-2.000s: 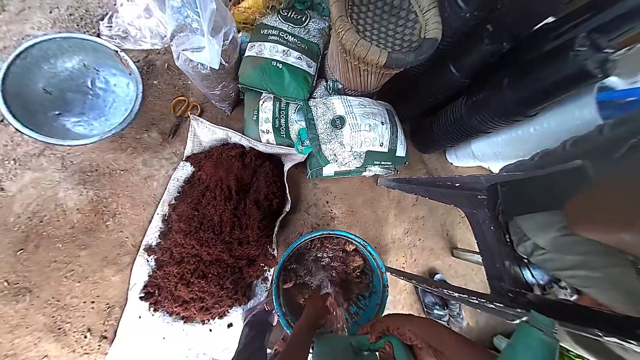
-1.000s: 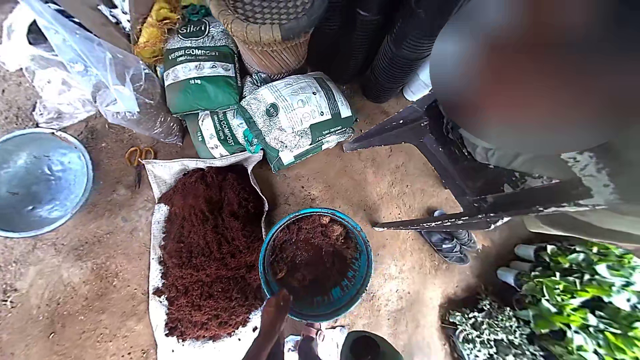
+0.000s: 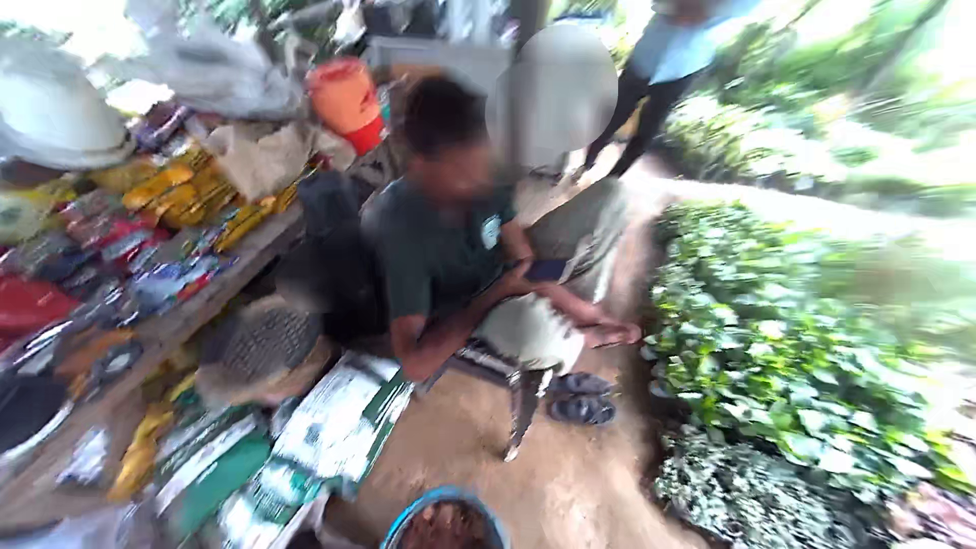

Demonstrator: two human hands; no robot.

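Observation:
Neither of my hands shows in the head view now. At the bottom edge, the upper part of a blue-rimmed tub [image 3: 444, 521] is in sight, with reddish-brown material inside it; its lower part is cut off. Left of the tub lie green and white compost bags [image 3: 335, 427], blurred by motion. Behind them is a round woven stool [image 3: 263, 343]. The basin and the sheet with the brown fibre heap are not clearly in view.
A person [image 3: 450, 252] sits on a low dark seat beyond the tub, sandals [image 3: 582, 399] near their feet. Leafy potted plants [image 3: 762, 328] line the right. A ledge [image 3: 221, 282] holds colourful packets, with an orange bucket [image 3: 347, 103] behind. Another person [image 3: 656, 76] stands farther back.
The view has swung up and away from the ground. The hand that was at the tub's rim a second ago is out of view, and the seated person now shows.

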